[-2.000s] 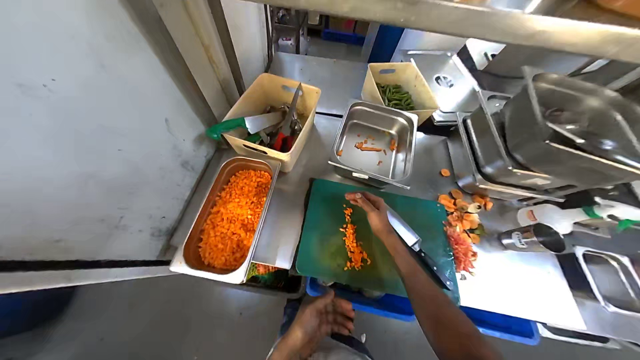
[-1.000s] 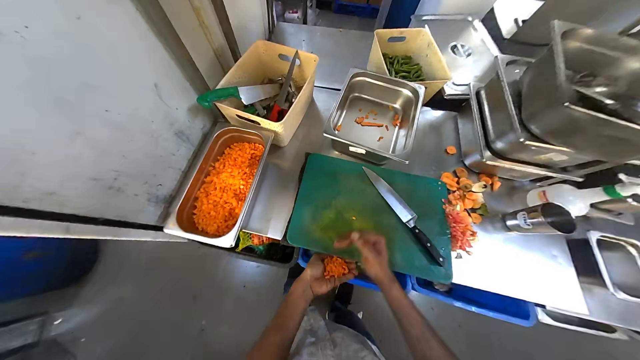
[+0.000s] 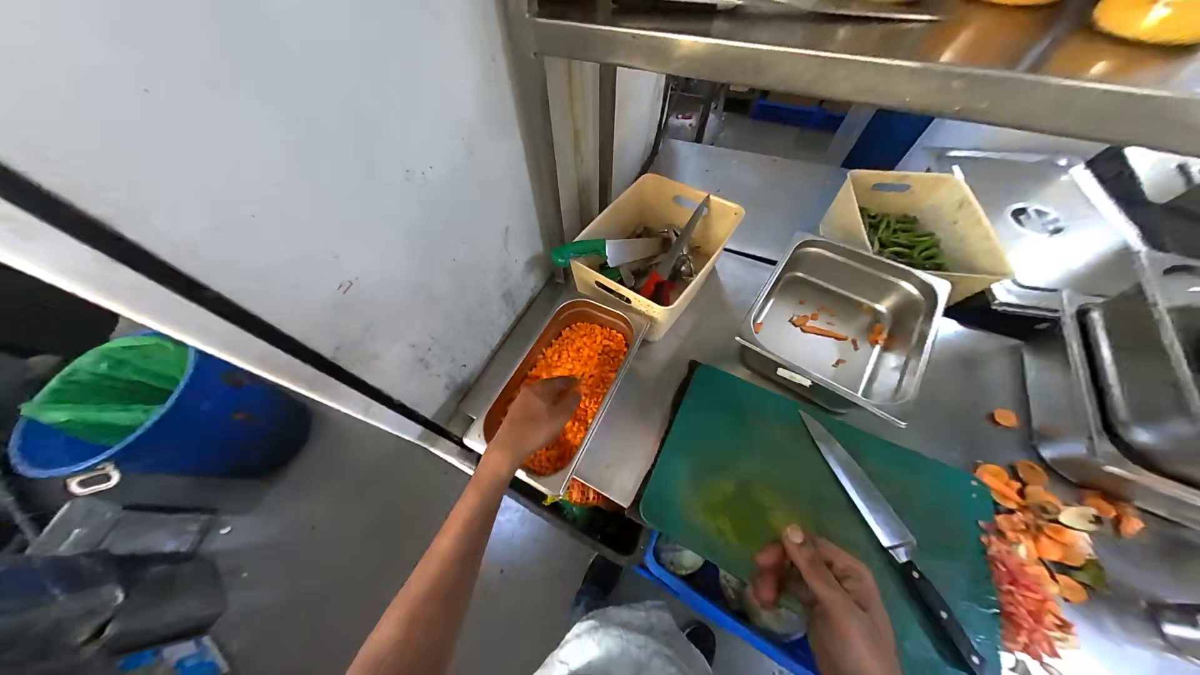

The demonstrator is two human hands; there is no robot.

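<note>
My left hand [image 3: 536, 419] is over the steel pan heaped with diced carrot [image 3: 583, 361], its fingertips touching the dice; whether it grips any is hidden. Bent and apart, the fingers of my right hand [image 3: 825, 586] are over the near edge of the green cutting board [image 3: 741, 441] with nothing seen in them. On the board lies a chef's knife [image 3: 867, 492] with a black handle, to the right of that hand. Only a wet yellowish stain marks the board's middle. Carrot slices and peelings [image 3: 1041, 534] lie along its right edge.
A cream bin [image 3: 689, 314] of knives and tools stands behind the carrot pan. Beyond the board are a steel pan [image 3: 844, 380] with carrot scraps and a cream bin of green chillies [image 3: 900, 239]. A steel shelf [image 3: 797, 80] crosses above. Stacked steel pans [image 3: 1125, 375] are at right.
The carrot pieces on the board two seconds ago, then in my left hand, are no longer on either. My left hand has moved left to the carrot pan. The view has swung left.
</note>
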